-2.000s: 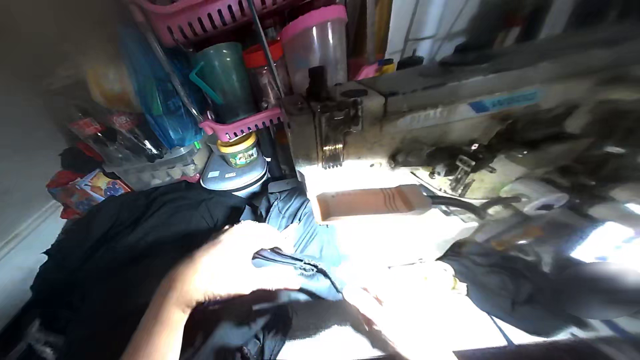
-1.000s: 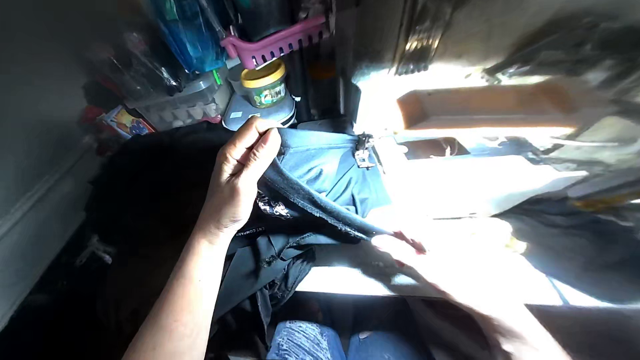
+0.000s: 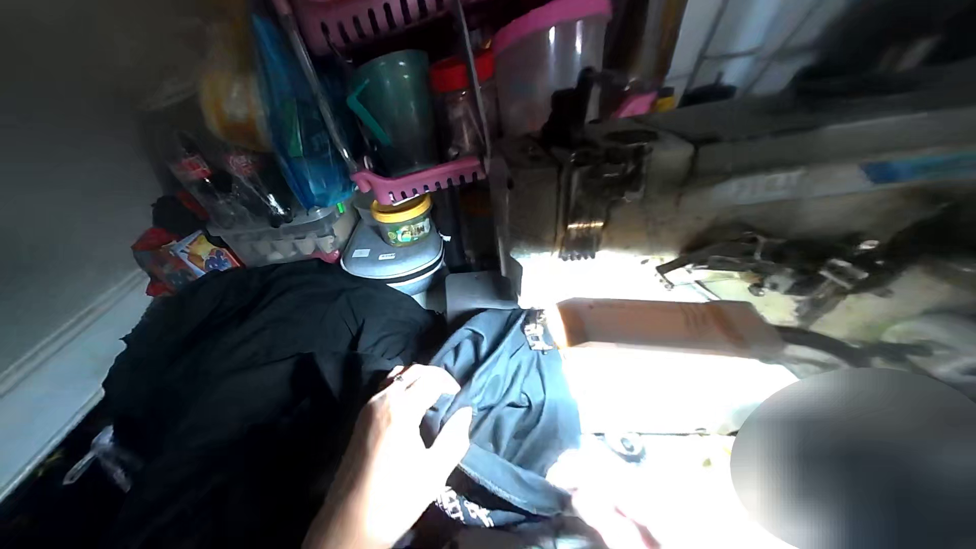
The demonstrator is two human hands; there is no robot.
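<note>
Dark blue-grey fabric (image 3: pixel 518 404) with a folded hem lies on the bed of an industrial sewing machine (image 3: pixel 610 183). Its upper edge reaches the metal presser foot (image 3: pixel 537 332). My left hand (image 3: pixel 408 446) grips the fabric's left side, the thumb and fingers pinching a fold. My right hand (image 3: pixel 602 488), washed out by bright light, is at the hem's right end; whether its fingers close on the cloth is hard to see. A patterned strip (image 3: pixel 465 509) shows under the hem. Black cloth (image 3: pixel 267 381) is heaped left of my left hand.
Behind the heap stand a yellow-lidded tub (image 3: pixel 402 221) on a grey case (image 3: pixel 393 255), a clear plastic box (image 3: pixel 282 236) and bottles. A pink basket rack (image 3: pixel 419 181) holds a green mug (image 3: pixel 396 110) and jars. A wall borders the left. A blurred round patch hides the lower right.
My left hand has lowered from the raised fabric edge it held a second ago. The fabric now lies flatter by the presser foot. The view has shifted.
</note>
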